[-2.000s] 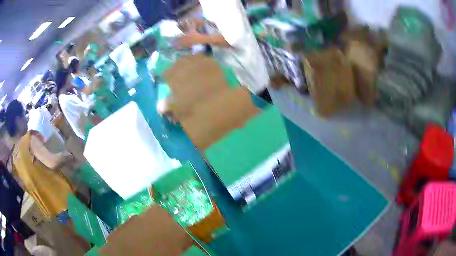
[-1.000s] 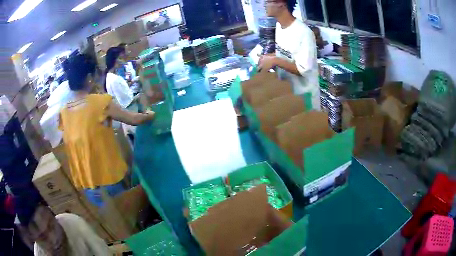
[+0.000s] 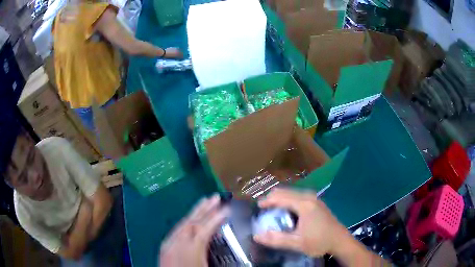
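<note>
My left hand (image 3: 195,234) and my right hand (image 3: 299,224) are at the bottom centre, blurred, both on a black and silver device (image 3: 237,234). My right fingers are around its silvery rounded part. Just beyond the hands stands an open retail box (image 3: 255,138) with brown inside, its tall flap up and a green flap at its right. Its inside is partly hidden. Behind it are two accessory bins (image 3: 310,112) holding heaped green accessory packs (image 3: 216,112).
A white stack (image 3: 226,41) stands behind the bins. Open green boxes (image 3: 359,107) line the table's right side. A person in yellow (image 3: 86,57) reaches over the table; another person (image 3: 62,193) sits at left. A pink stool (image 3: 437,214) and black units (image 3: 383,237) are at right.
Both my hands have come into view with the device. The view has tilted down. The standing person in yellow now reaches toward a silvery packet beside the white stack.
</note>
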